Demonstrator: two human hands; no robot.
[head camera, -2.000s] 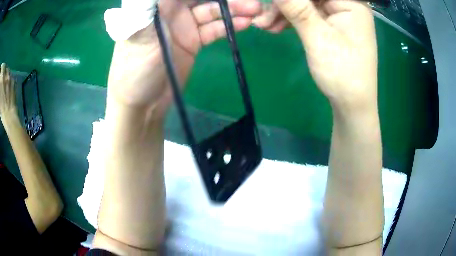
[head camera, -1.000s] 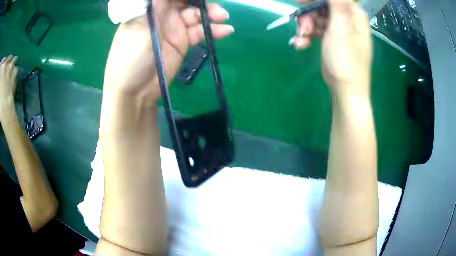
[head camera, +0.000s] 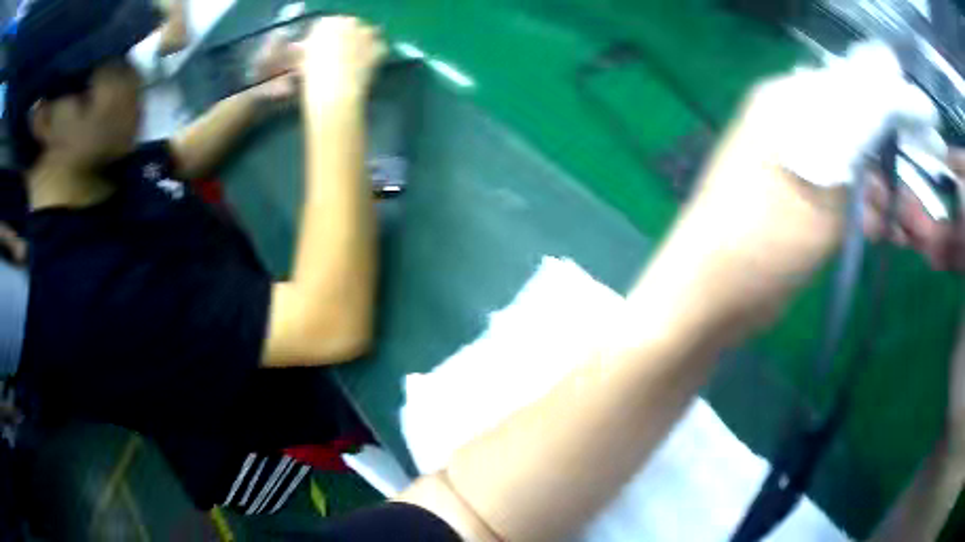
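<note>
My left hand (head camera: 783, 191) is at the upper right, blurred. It holds a black phone middle frame (head camera: 841, 307) by its upper end, with a white wad (head camera: 868, 106) over the hand. The frame hangs down and slants to the lower left. Its solid panel (head camera: 783, 482) with small holes hangs over the white cloth (head camera: 529, 349). Only a strip of my right forearm shows at the lower right edge; my right hand is beyond the picture edge and its tool cannot be made out.
A seated person in a black cap and black shirt (head camera: 138, 296) works at the left, arms raised over the green bench (head camera: 476, 212). Another phone frame (head camera: 688, 154) lies blurred on the glossy green surface. A frame with a shiny end (head camera: 388, 175) is beside that person's forearm.
The view has swung left, so my hands and the held frame now appear far right, and the neighbouring person shows more fully. My right hand and its tool have left the picture.
</note>
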